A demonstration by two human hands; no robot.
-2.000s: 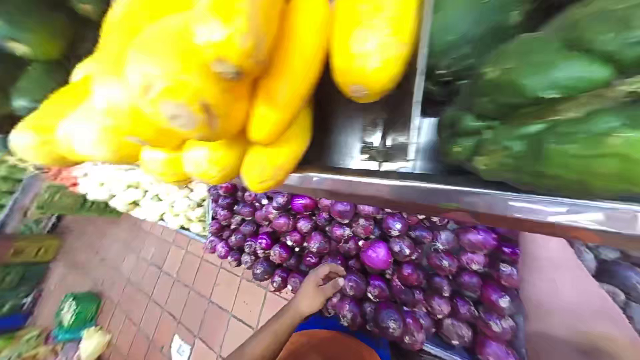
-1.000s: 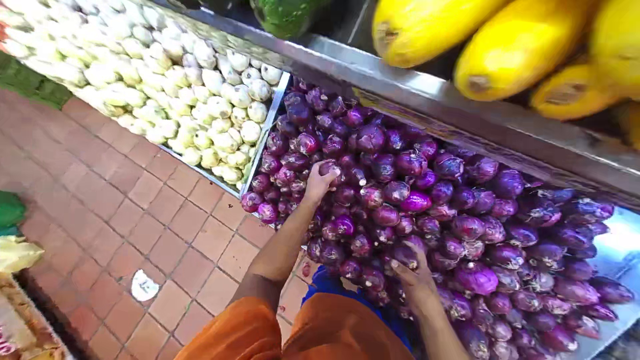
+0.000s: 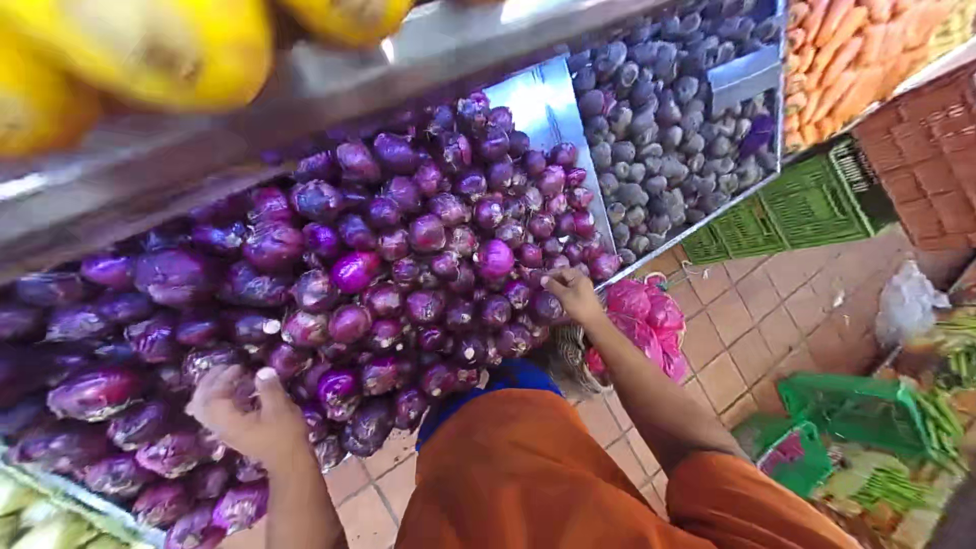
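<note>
A wide heap of red onions (image 3: 427, 232) fills the sloping display. My left hand (image 3: 248, 415) is over the onions at the lower left, blurred, its thumb raised apart from its curved fingers; a purple onion shows in the gap, and no firm grip is visible. At the heap's front right edge, my right hand (image 3: 572, 293) touches small onions with its fingertips, thumb and forefinger close together. Whether an onion is between those fingers cannot be made out. Bare metal (image 3: 549, 114) shows beside the heap at the back right.
Above the onions runs a metal shelf edge (image 3: 229, 145) with large yellow fruits (image 3: 175, 53). Dark round vegetables (image 3: 656, 130) and carrots (image 3: 835, 61) lie to the right. Pink bags (image 3: 648, 320), green crates (image 3: 854, 415) and a pale plastic bag (image 3: 907, 301) are low on the right.
The view has swung right along the display. My right hand has moved from the middle of the onions to their right end. My left hand has left its earlier place near the back-left onions.
</note>
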